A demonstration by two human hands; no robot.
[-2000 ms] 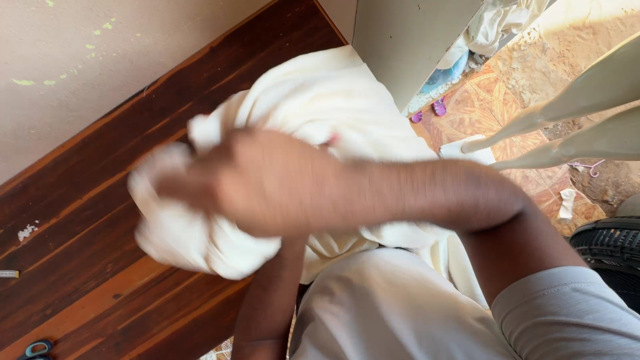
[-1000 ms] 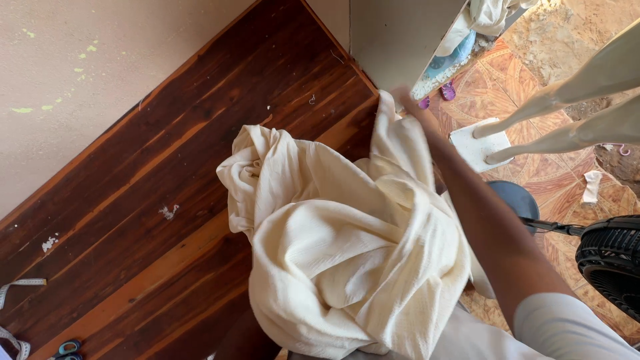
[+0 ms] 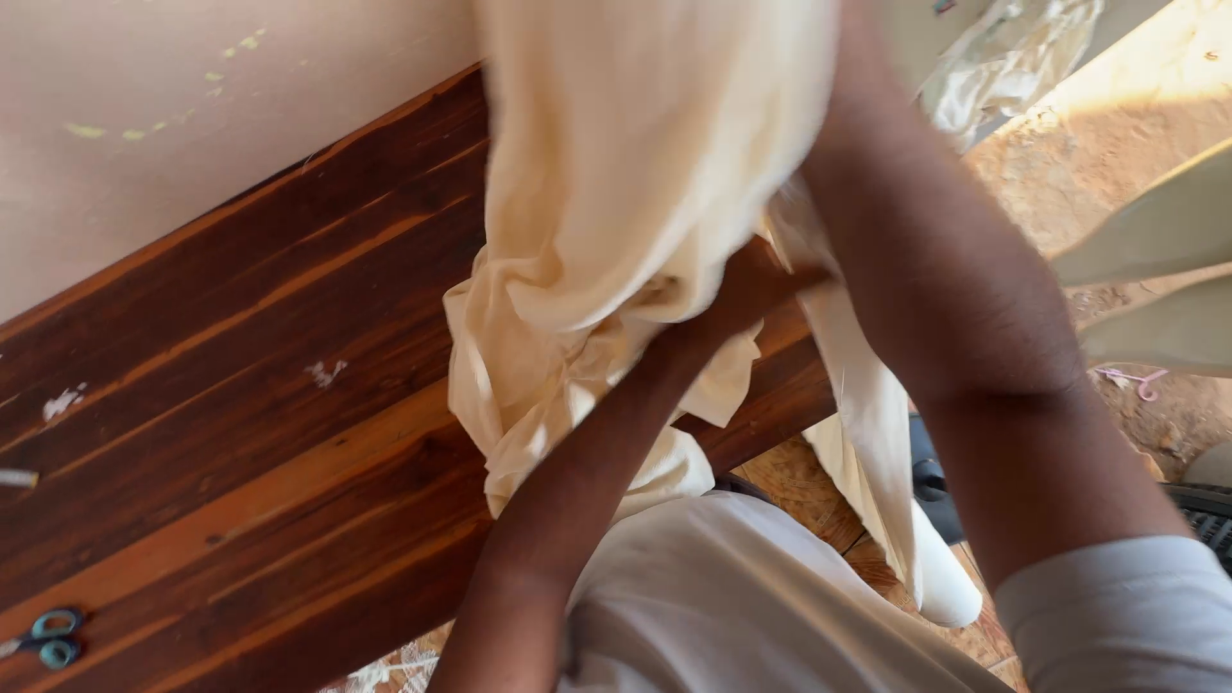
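Note:
A large cream cloth (image 3: 654, 154) hangs in front of me, its upper part lifted and blurred, its lower folds bunched on the dark wooden table. My left hand (image 3: 784, 274) reaches in from below and pinches a hanging length of the cloth near its right side; motion blurs the fingers. My right forearm rises along the right side of the cloth to the top edge, and the right hand is out of view. One strip of the cloth drops past the table edge toward the tiled floor.
Scissors (image 3: 58, 637) with teal-lined handles lie at the table's (image 3: 289, 481) lower left, with white scraps (image 3: 64, 402) farther up. A pale wall stands beyond. On the right are pale mannequin-like legs (image 3: 1155, 231), a pink hanger (image 3: 1145, 382) and part of a black ridged object (image 3: 1203, 515).
The cloth was bunched low in front of me a second ago; its upper part is now lifted. My right arm has moved up, and my left forearm has come into clear view.

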